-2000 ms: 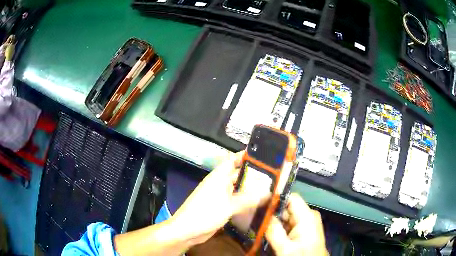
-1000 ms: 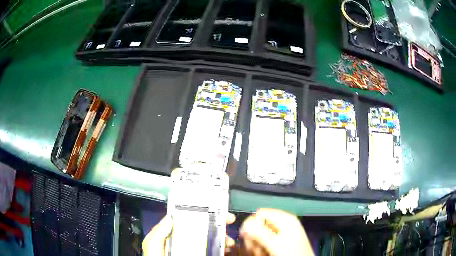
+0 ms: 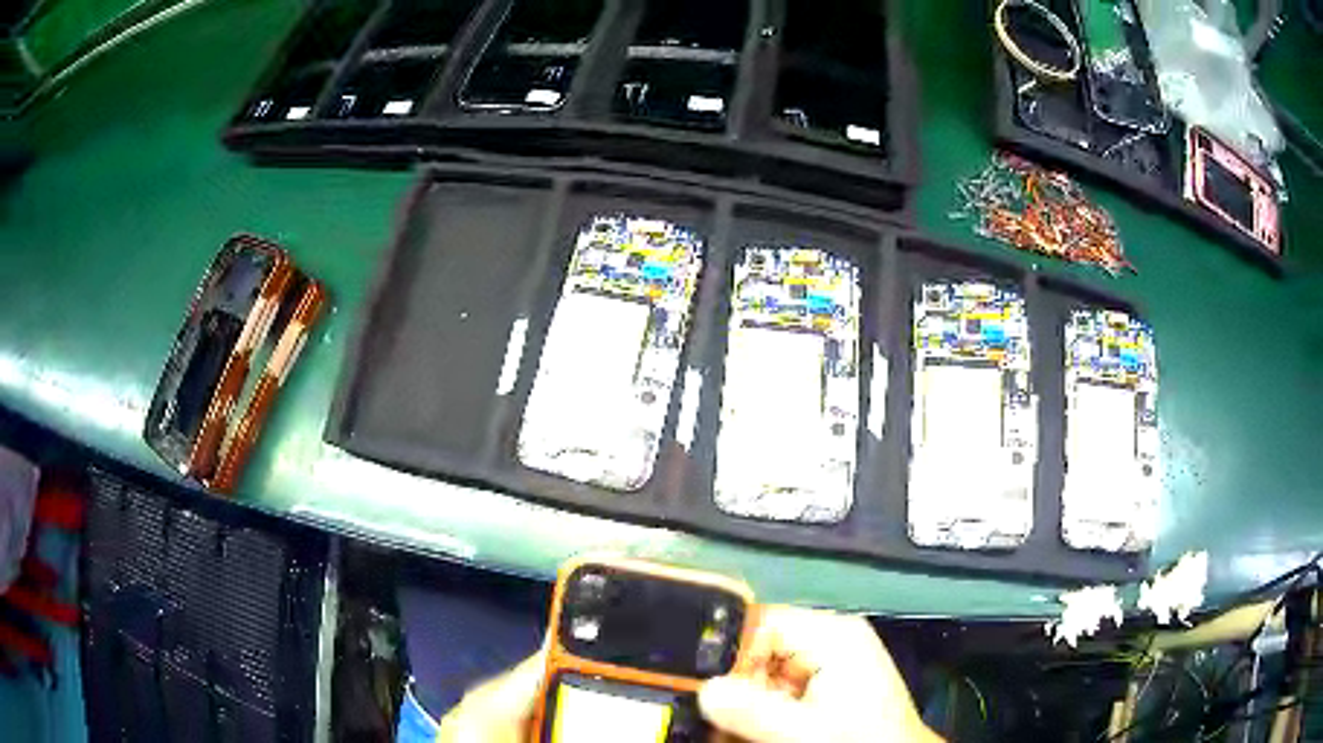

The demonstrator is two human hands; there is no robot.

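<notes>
An orange-edged phone housing [image 3: 653, 627] is at the bottom centre, cut off by the lower edge. Its dark camera window bar is at the top, with a bright pale area in the opening below. My left hand [image 3: 501, 705] holds its left side and is mostly out of the picture. My right hand [image 3: 820, 679] holds its right side, thumb on the front. A black foam tray [image 3: 450, 319] lies beyond the hands. Its leftmost slot holds no phone part; the other slots hold screen assemblies [image 3: 791, 385] with boards and batteries facing up.
Stacked orange-edged housings [image 3: 232, 363] stand at left. A foam tray of black displays [image 3: 580, 142] lies behind. A copper-red pile [image 3: 1045, 215], pale ring [image 3: 1037, 37] and pink-red frame [image 3: 1233, 192] are at the right rear. White scraps [image 3: 1132, 595] lie at the front edge.
A second ago a glaring pale face showed in my left hand, with my right hand apart from it. Now the orange rim and camera bar show, and my right hand touches the housing.
</notes>
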